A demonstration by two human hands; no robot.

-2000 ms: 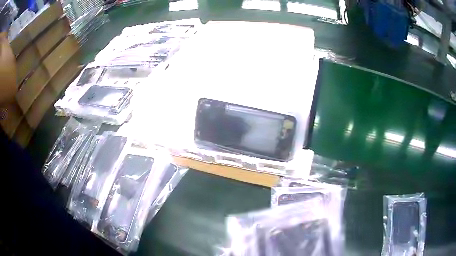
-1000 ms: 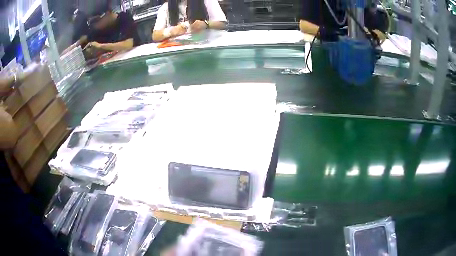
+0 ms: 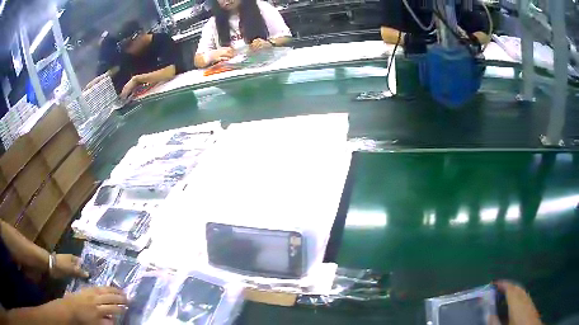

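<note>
My right hand (image 3: 519,306) is at the lower right edge, partly cut off and blurred, with its fingers on the right end of a bagged phone part (image 3: 462,308). My left hand is not in view. A dark phone-like part (image 3: 255,250) lies alone on the front of the bright white sheet (image 3: 279,171). Several bagged parts (image 3: 146,295) lie overlapping at the lower left. The nearest bagged part (image 3: 195,299) is cut off by the bottom edge.
Another person's two hands (image 3: 98,306) reach in from the left onto the bagged parts. Bagged parts lie on a white tray (image 3: 120,222). Brown cartons (image 3: 44,174) stand at left. Beyond are a green belt (image 3: 444,190), a blue machine head (image 3: 452,75) and seated people (image 3: 241,35).
My right hand has appeared at the bagged part at lower right. The blurred bagged part at bottom centre has moved left onto the others. Another person's hands have come onto them. The view has shifted upward.
</note>
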